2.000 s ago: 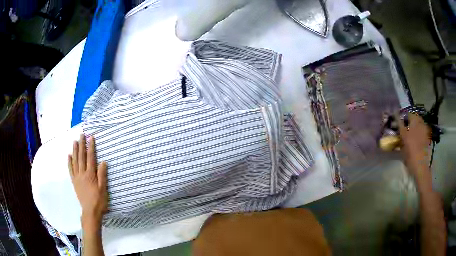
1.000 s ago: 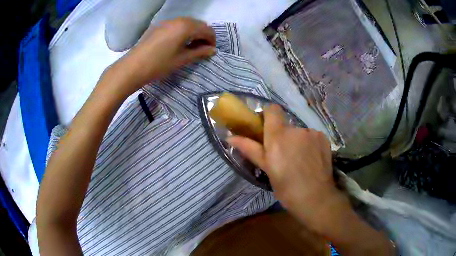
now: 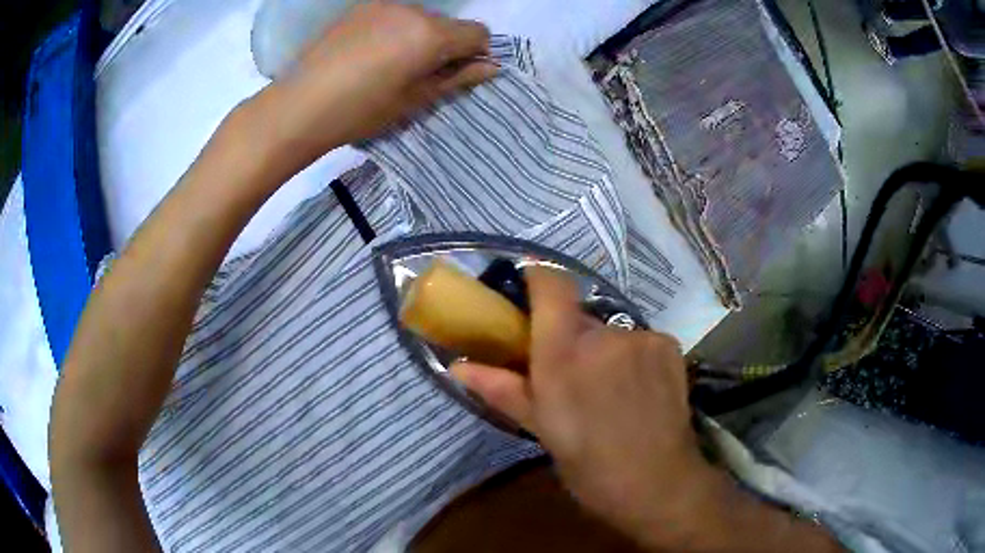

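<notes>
The striped garment (image 3: pixel 292 389) lies on the white padded board, with a narrow black tape (image 3: pixel 352 210) on it. My right hand (image 3: pixel 605 400) grips the tan wooden handle of the steam iron (image 3: pixel 459 313). The iron rests on the garment with its tip pointing left. My left hand (image 3: pixel 416 54) is slightly blurred at the top, its fingers closed on the far part of the garment, a striped sleeve-like section (image 3: pixel 497 146). The fingertips are partly hidden.
The worn iron rest pad (image 3: pixel 734 140) with a frayed edge lies at the upper right. A black cable (image 3: pixel 864 259) and whitish hose run right from the iron. A blue support (image 3: pixel 59 184) stands at the left. A white padded arm (image 3: pixel 286 38) is at the top.
Since the first frame, my right hand has brought the iron from the right onto the garment. My left hand went from the garment's left end to its far part. Lately the iron moved slightly left.
</notes>
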